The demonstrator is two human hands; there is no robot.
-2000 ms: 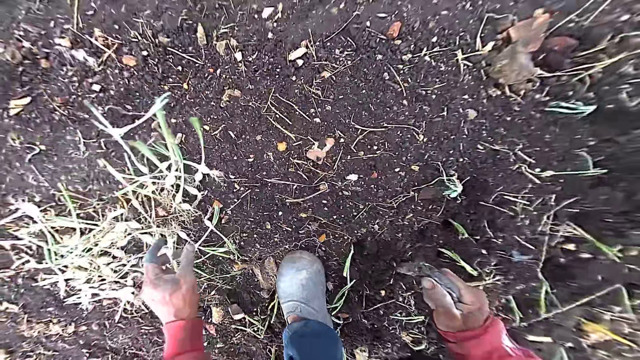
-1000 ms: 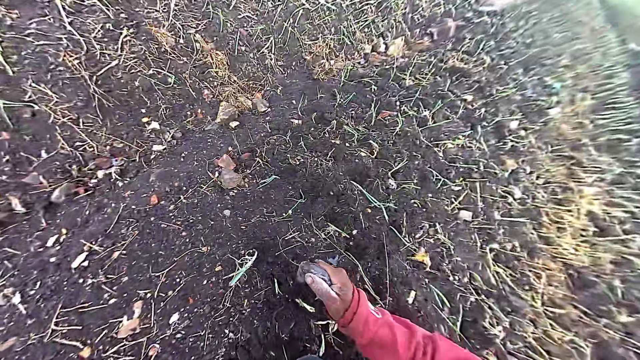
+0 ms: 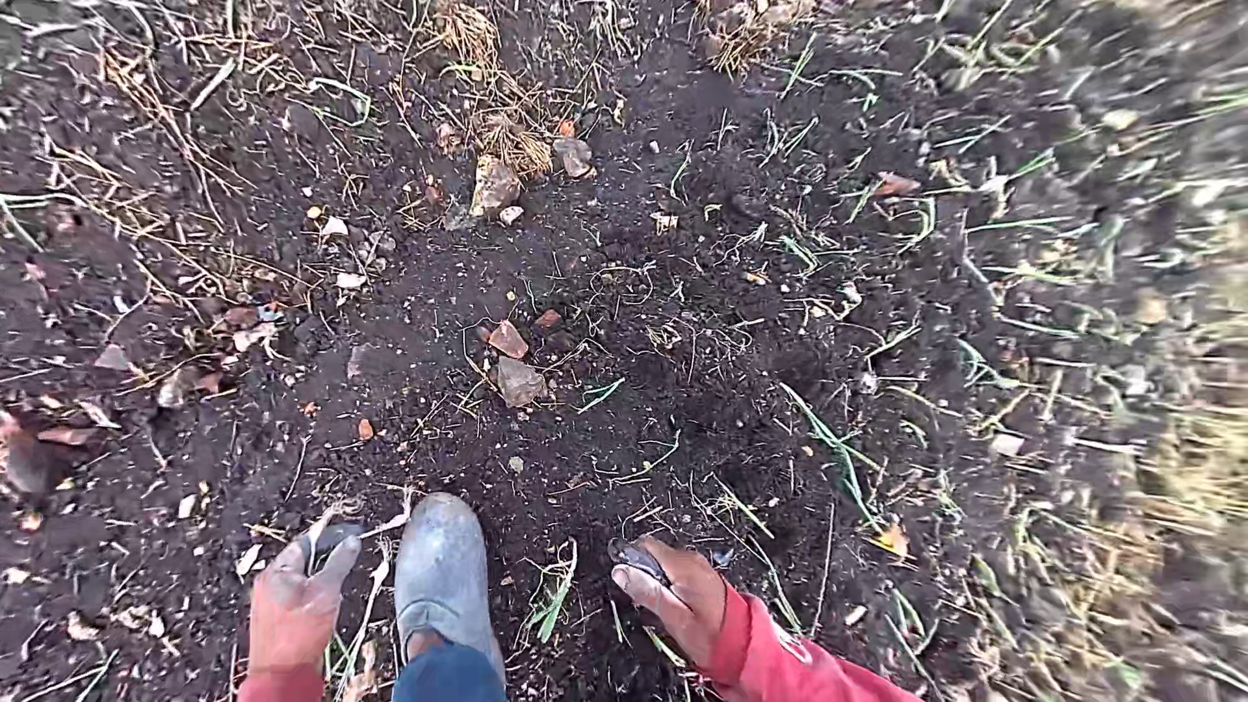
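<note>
At the lower left, my left hand (image 3: 304, 595) pinches pale, dry-looking plant stems with roots (image 3: 382, 561) between thumb and fingers, just left of a grey shoe (image 3: 442, 561). My right hand (image 3: 673, 595), in a red sleeve, is closed around a small dark object (image 3: 639, 561); its kind cannot be told. It is low over dark soil, right of the shoe. Between the shoe and this hand lies a small green-leaved plant (image 3: 556, 597). Longer green leaves (image 3: 834, 448) lie up and to the right of my right hand.
Stones (image 3: 520, 381) and a reddish stone fragment (image 3: 508, 339) lie in the soil ahead. A larger stone (image 3: 495, 185) sits beside dry straw (image 3: 512, 141) farther up. Dry twigs (image 3: 175, 127) cover the upper left, and scattered green shoots (image 3: 1033, 219) spread along the right.
The view has shifted strongly. My left hand, out of view one second ago, is back at the lower left with stems in it. The dark object remains in my right hand.
</note>
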